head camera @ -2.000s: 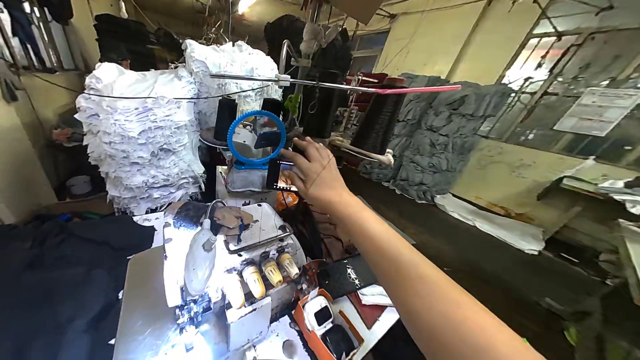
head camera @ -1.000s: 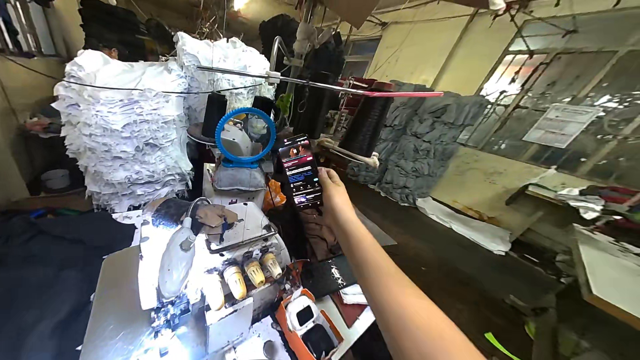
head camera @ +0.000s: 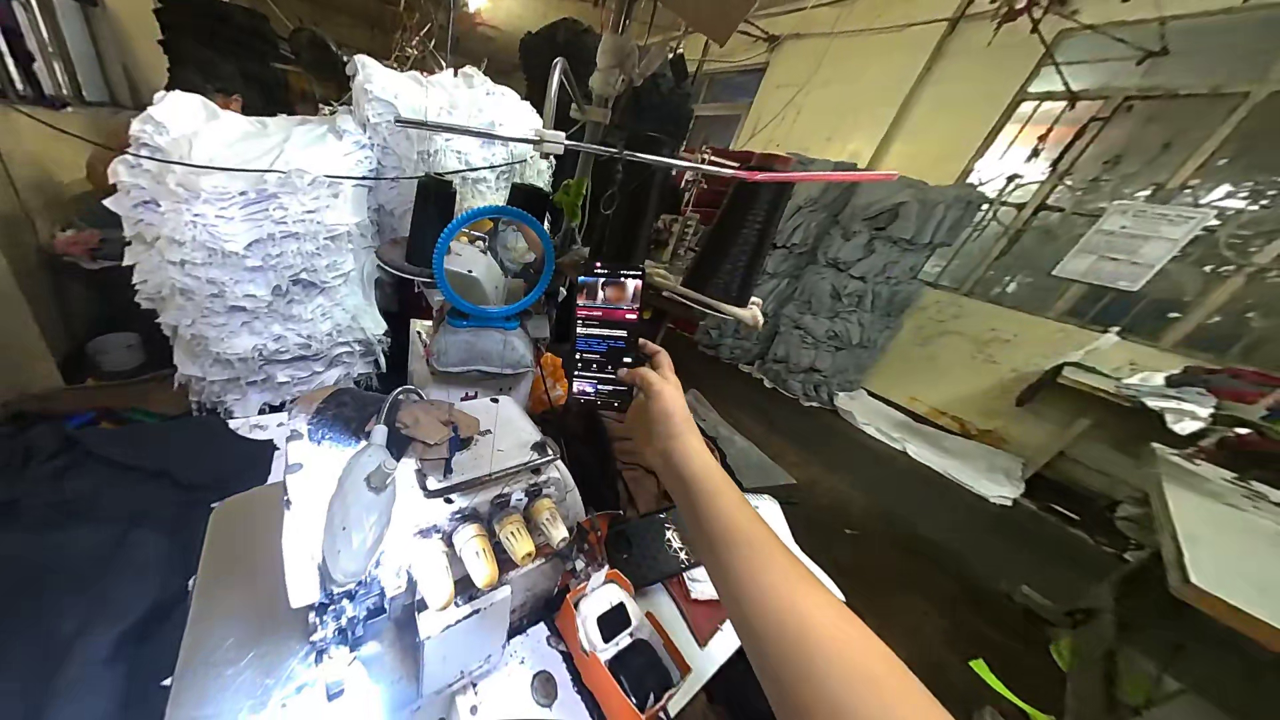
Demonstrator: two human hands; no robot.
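My right hand (head camera: 655, 410) reaches forward and touches the lower right side of a black smartphone (head camera: 606, 335), which stands upright with its screen lit. A finger or thumb lies over the screen's lower right edge; how far the hand bears the phone is hidden. Left of the phone, a round mirror with a blue rim (head camera: 548, 262) stands behind an overlock sewing machine (head camera: 500, 440). Yellowish tension knobs (head camera: 514, 537) line the machine's front, and a lamp (head camera: 358, 510) glares over its needle area. My left hand is out of view.
Tall stacks of white fabric pieces (head camera: 250, 250) rise at the left, above dark cloth (head camera: 90, 540). Grey bundles (head camera: 830, 290) lean on the back wall. An orange tray (head camera: 580, 640) with small items sits right of the machine. A metal rod with a pink end (head camera: 820, 176) crosses overhead.
Two seconds ago my right hand was raised beside the mirror with spread fingers. It has come lower, to the phone's lower edge, and the phone's lit screen now shows plainly.
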